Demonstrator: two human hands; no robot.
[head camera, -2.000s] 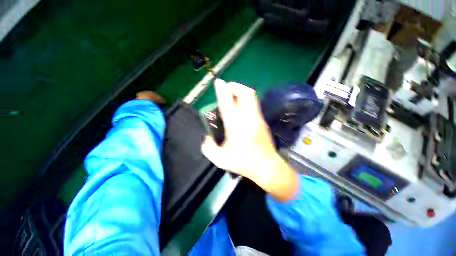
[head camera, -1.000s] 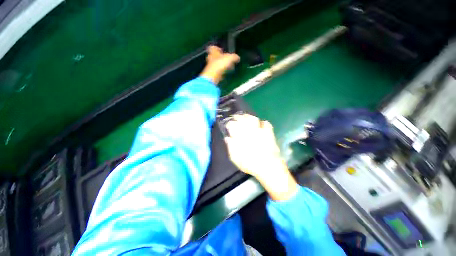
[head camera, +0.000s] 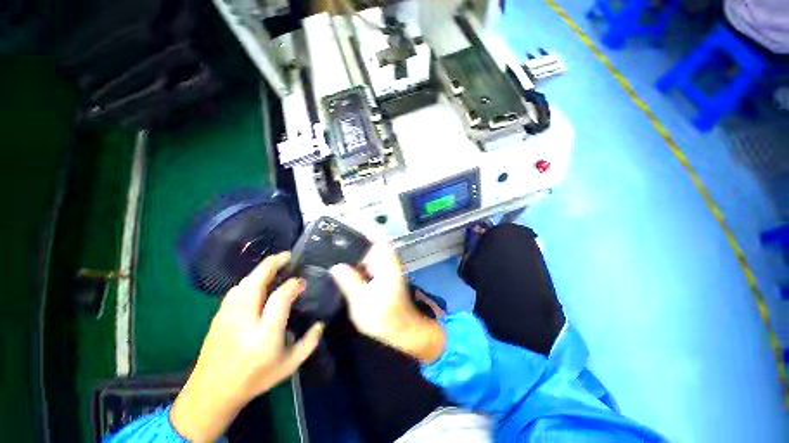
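Observation:
A black phone unit (head camera: 325, 260) is held between my two hands, in front of the machine's left front corner. My left hand (head camera: 251, 333) grips its left and lower side. My right hand (head camera: 374, 298) holds its right side, with fingers on its face. Another unit with a white-printed label (head camera: 351, 130) lies in the left fixture (head camera: 363, 169). The right fixture (head camera: 486, 91) shows a dark green bed with no label visible on it.
The dark blue desk fan (head camera: 240, 240) is left of the held unit. The touchscreen (head camera: 441, 201) and red button (head camera: 542, 165) are on the machine front. Black trays (head camera: 138, 69) stand at upper left; another tray (head camera: 130, 402) is at lower left. Blue stools (head camera: 714, 73) stand at upper right.
The view has swung right from the belt to the machine. Both hands have come from over the belt and tray to the machine's front, and a black unit now shows between them.

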